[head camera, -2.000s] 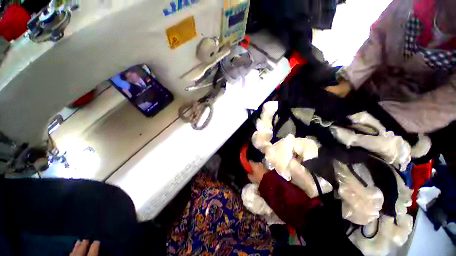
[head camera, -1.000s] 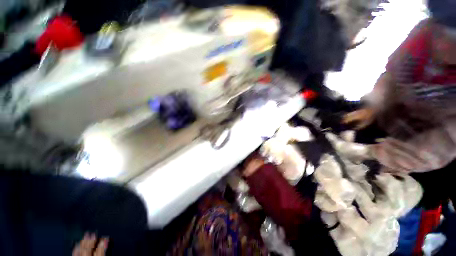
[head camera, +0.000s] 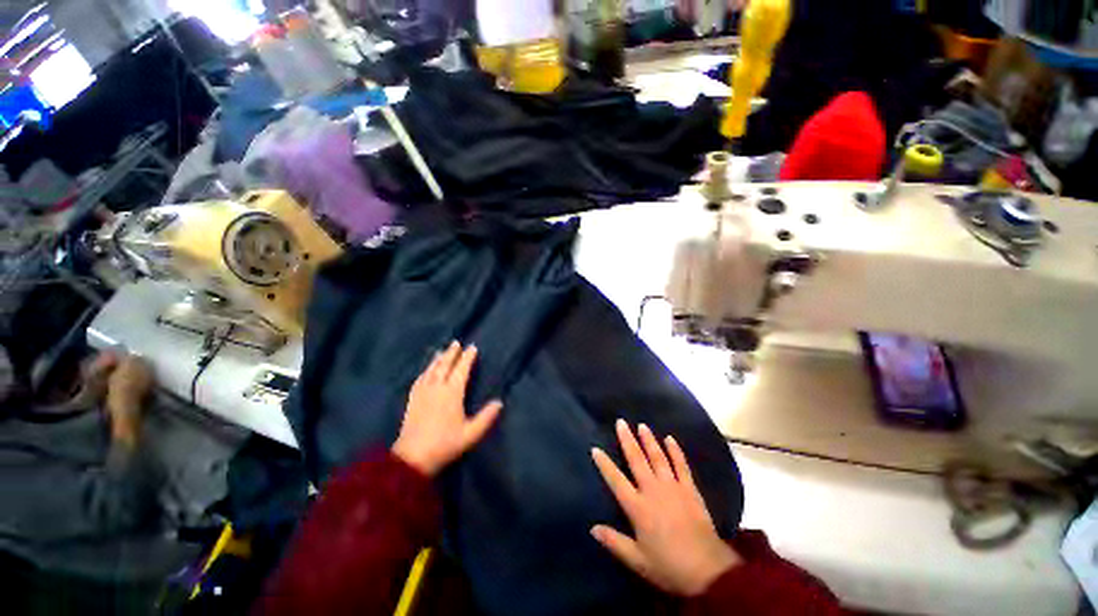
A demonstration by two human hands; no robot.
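A large dark navy garment piece [head camera: 542,397] lies spread over the white table, left of the sewing machine head [head camera: 891,265]. My left hand [head camera: 443,412] lies on its upper middle, fingers apart. My right hand [head camera: 660,511] lies on its lower right part, fingers spread. Neither hand grips the cloth. The needle and presser foot area [head camera: 732,331] is right of the cloth, which lies clear of it.
A smartphone [head camera: 913,379] lies under the machine arm, with scissors [head camera: 990,508] to its right. A second machine [head camera: 247,259] stands at left, with another person's hand [head camera: 120,391] beside it. Dark cloth [head camera: 542,144] is heaped behind. A yellow-handled tool [head camera: 756,66] stands near the head.
The view has swung left, so the machine appears farther right. Both my hands now show flat on the garment; before, one hand was at the right by the cream bundle.
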